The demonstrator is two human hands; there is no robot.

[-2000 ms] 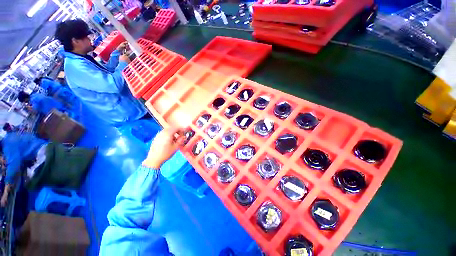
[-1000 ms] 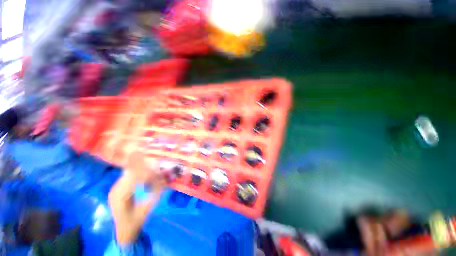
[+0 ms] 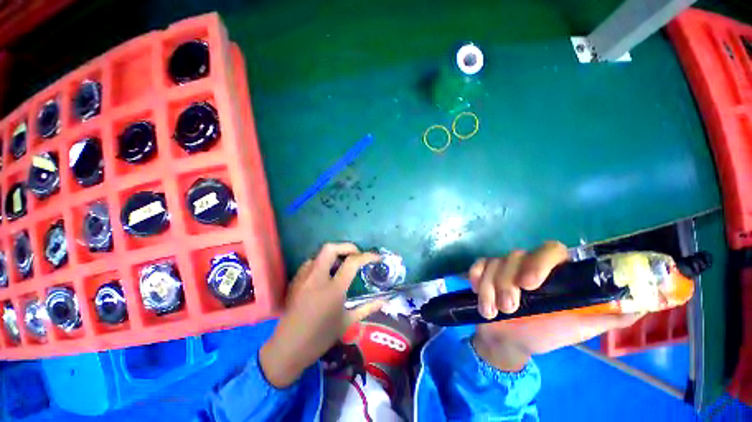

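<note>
My left hand [image 3: 317,301] holds a small round silvery and black lens assembly [image 3: 383,270] between thumb and fingers at the bench's near edge. My right hand [image 3: 528,301] is closed around the black barrel of an electric screwdriver [image 3: 462,308]. Its orange, tape-wrapped end points right and its tip points left, just below and right of the assembly. Whether the tip touches it I cannot tell. The red-orange compartment tray [image 3: 268,247] lies at the left, with round black pieces in its pockets, some with pale labels. One back pocket is empty.
Tiny black screws [image 3: 345,191] lie scattered on the green mat beside a blue stick [image 3: 331,173]. Two yellow rings [image 3: 437,138] and a white-topped bottle [image 3: 469,58] are farther back. A grey post [image 3: 639,27] stands at the back right. Red trays [image 3: 726,107] line the right edge.
The view has swung right and down to the bench edge. My left hand has come from the tray's side to the bench edge with the assembly. My right hand and the screwdriver now show clearly.
</note>
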